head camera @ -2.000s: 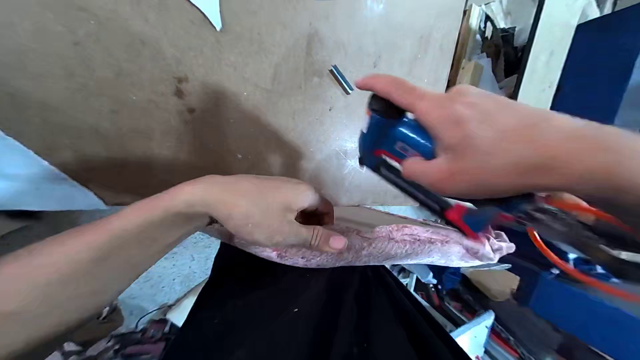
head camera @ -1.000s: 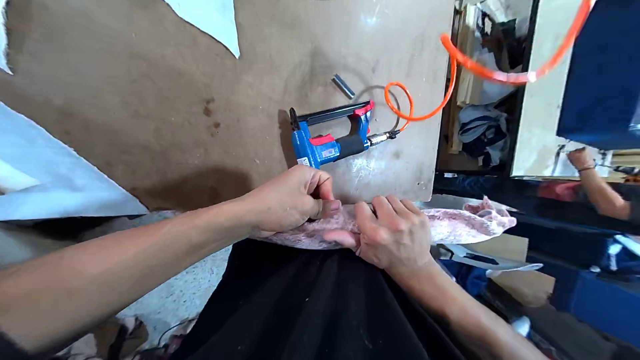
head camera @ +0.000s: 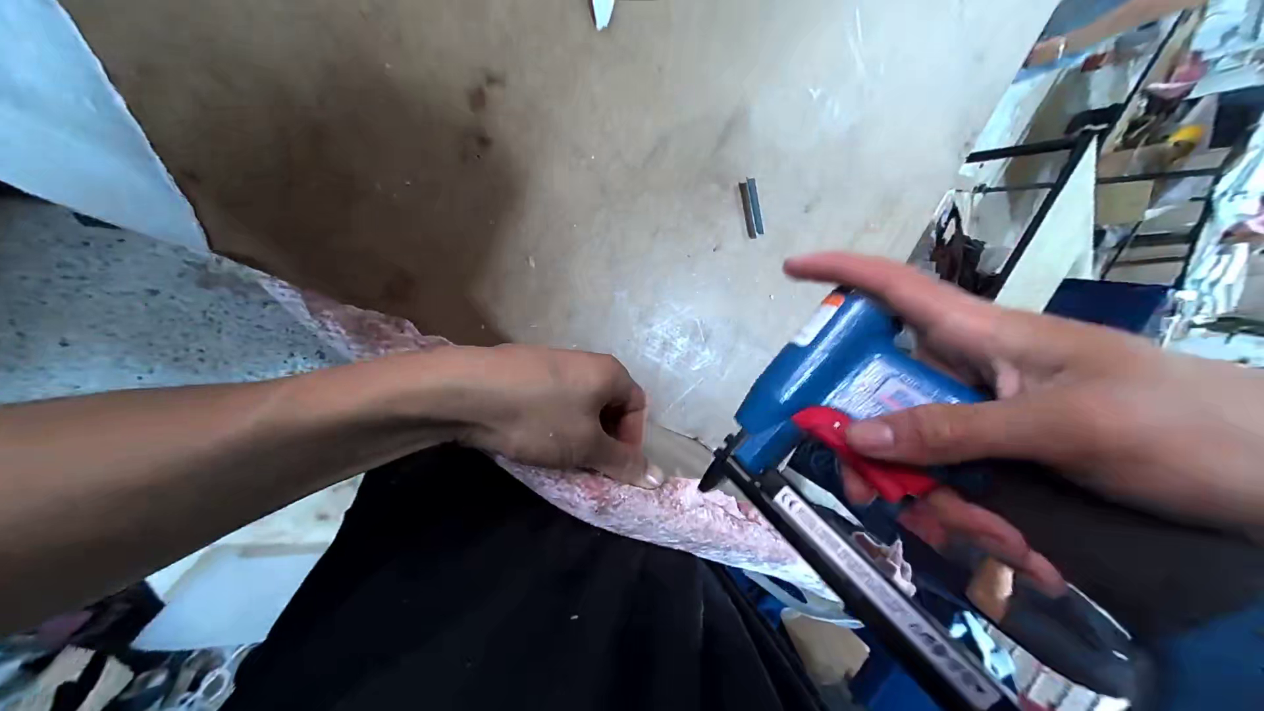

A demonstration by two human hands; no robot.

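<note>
My left hand (head camera: pixel 563 410) pinches the edge of a pink-and-white mottled fabric strip (head camera: pixel 681 518) that runs along the near edge of the table, over my lap. My right hand (head camera: pixel 1027 395) is wrapped around a blue pneumatic staple gun (head camera: pixel 839 370), its thumb by the red trigger part. The gun's nose points at the strip, just right of my left fingertips; whether it touches cannot be told. The long black magazine slants down to the right. A short strip of staples (head camera: pixel 752 207) lies on the brown tabletop (head camera: pixel 612 128).
White sheet material (head camera: pixel 89 128) overlaps the table's left side. A white pointed piece (head camera: pixel 602 12) shows at the far edge. Black metal racks (head camera: pixel 1076 148) with goods stand at the right. Another person's arm (head camera: pixel 1106 30) is at the upper right.
My right hand has left the fabric and taken hold of the staple gun, which lay on the table one second ago, and brought it to the strip. The view has shifted.
</note>
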